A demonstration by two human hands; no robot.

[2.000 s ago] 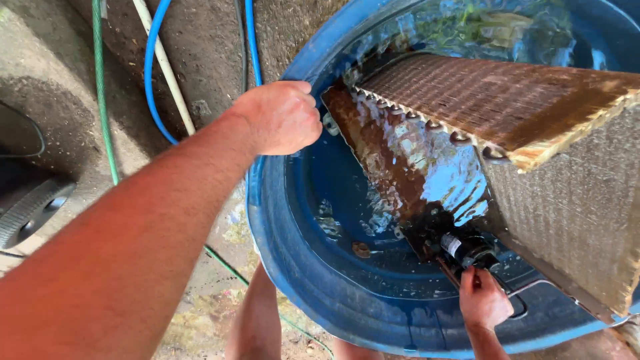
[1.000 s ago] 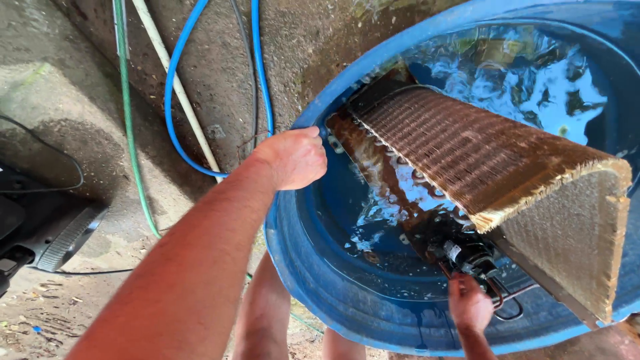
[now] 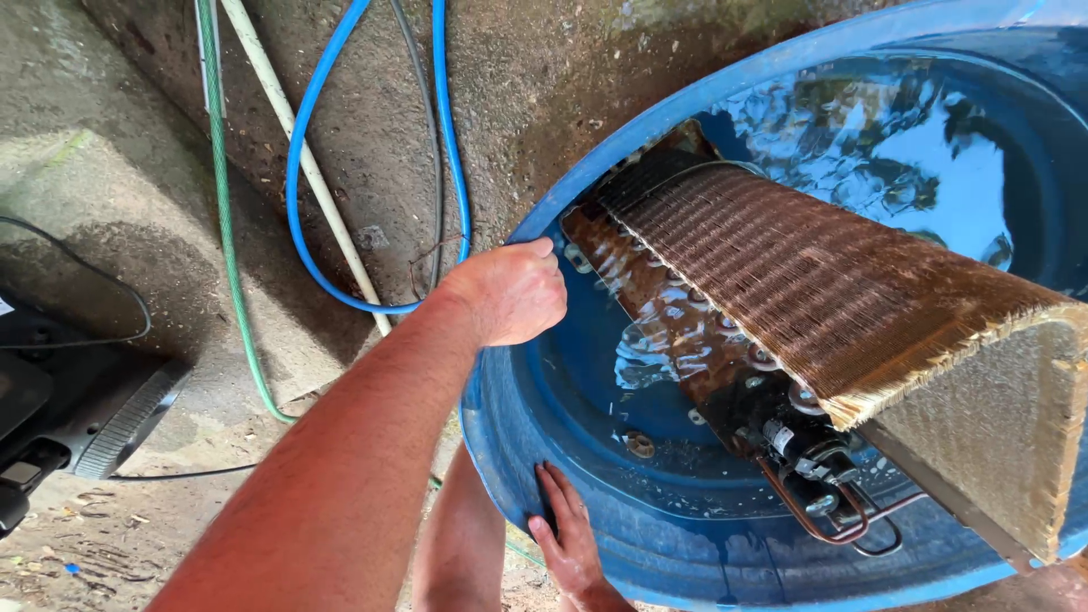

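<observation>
A blue plastic tub (image 3: 510, 442) holds water and a brown finned heat-exchanger coil (image 3: 816, 263), which is bent and partly under the surface. Copper pipes (image 3: 807, 523) and a black cylindrical part (image 3: 795, 438) sit at the coil's lower end. My left hand (image 3: 514, 289) is closed over the left part of the tub's rim, beside the coil's far end. Lower down, my right hand (image 3: 568, 531) rests against the tub's near wall with its fingers apart, away from the pipes. Water and glare hide part of the metal plate (image 3: 654, 297) beneath the coil.
Left of the tub, a blue hose (image 3: 297, 170), a green hose (image 3: 225, 195), a grey cable (image 3: 429, 102) and a pale pole (image 3: 314, 174) lie on rough concrete. A black machine with a ribbed wheel (image 3: 127, 425) stands at the far left. Bare legs (image 3: 463, 544) are against the tub.
My right hand has let go of the black part by the pipes and moved left to the tub's near wall. My left hand stays at the rim.
</observation>
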